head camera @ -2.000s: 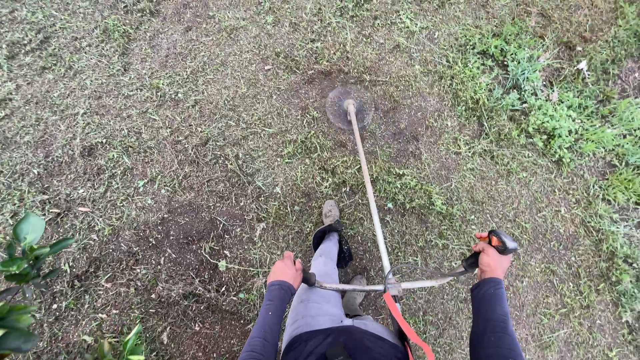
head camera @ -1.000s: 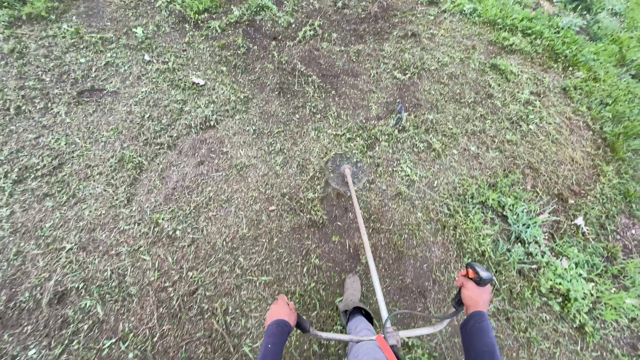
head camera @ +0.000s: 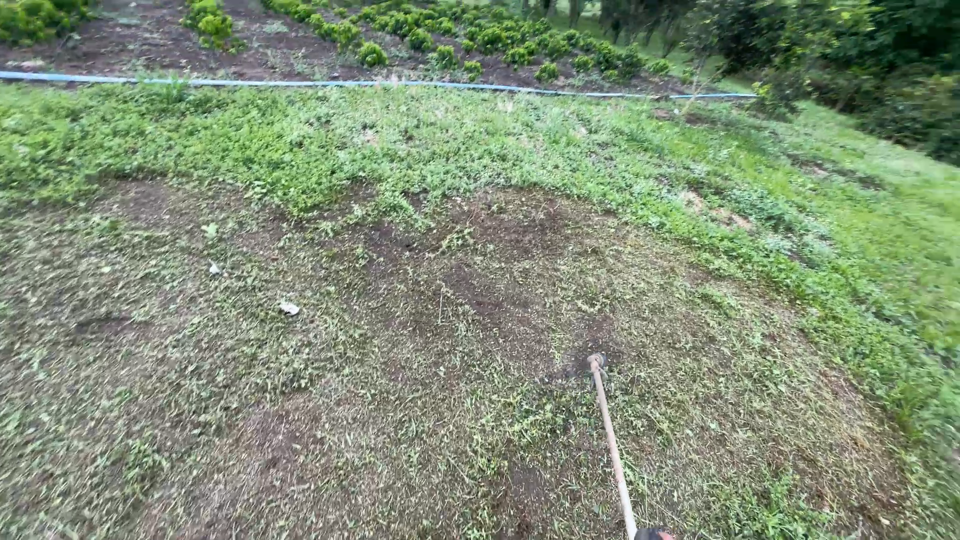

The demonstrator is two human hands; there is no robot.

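Note:
The pale shaft of a brush cutter (head camera: pixel 615 457) rises from the bottom edge, right of centre, and slants slightly left. Its cutting head (head camera: pixel 597 361) is low over soil and short cut grass; the blade around it is blurred. At the shaft's lower end, a small dark and reddish shape (head camera: pixel 654 534) is cut off by the frame edge. It may be part of my right hand on the black grip, but too little shows to tell. My left hand and the handlebar are out of view.
Taller green weeds (head camera: pixel 450 142) border the cut ground ahead and curve down the right side. A blue hose or pipe (head camera: pixel 337 82) crosses behind them, before rows of low leafy plants (head camera: pixel 420 39). Small pale scraps (head camera: pixel 289 308) lie on the left. Trees (head camera: pixel 817 45) stand back right.
The view has tilted up strongly, bringing the weeds, blue line and plants into sight. Both hands, gripping the handlebar ends in the earlier frames, no longer show clearly.

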